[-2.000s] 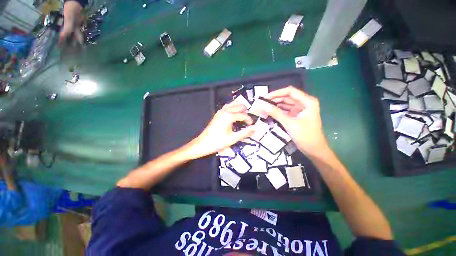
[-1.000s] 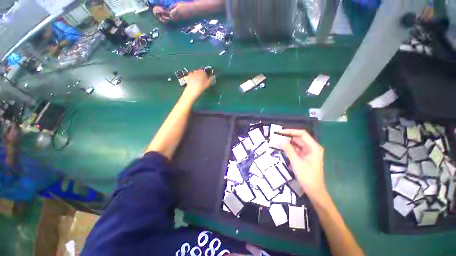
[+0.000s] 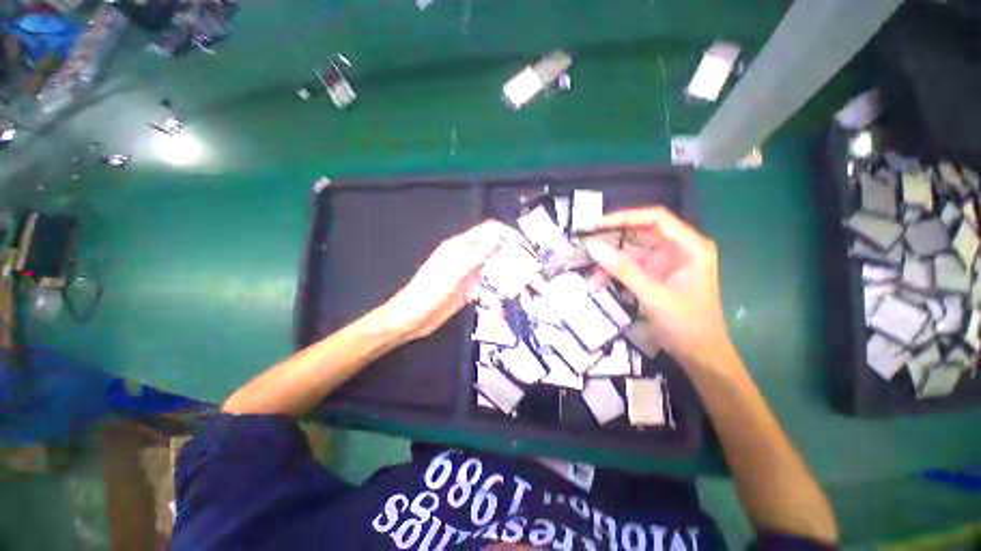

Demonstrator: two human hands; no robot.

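My left hand (image 3: pixel 452 274) is over the middle of the divided parts tray (image 3: pixel 393 296), its fingertips closed on a white piece (image 3: pixel 509 269) with dark edges; it looks like one end of a display module, the rest covered by the fingers. My right hand (image 3: pixel 667 274) is at the upper right of the heap, thumb and fingers pinching a small greyish panel (image 3: pixel 587 250), partly hidden. White and grey single panels (image 3: pixel 588 314) lie heaped in the right compartment. A display module (image 3: pixel 537 80) lies on the bench beyond the tray.
Another module (image 3: pixel 713 72) lies beside the slanting grey metal upright (image 3: pixel 801 75), and a narrower one (image 3: pixel 336 85) lies further left. A neighbouring parts tray (image 3: pixel 853 366) full of panels stands at the right. Small loose parts (image 3: pixel 194 27) are at the far left.
My left hand has come back from the far modules to the tray, and one of the two modules there is gone. My right hand stays over the heap. The view has tilted down.
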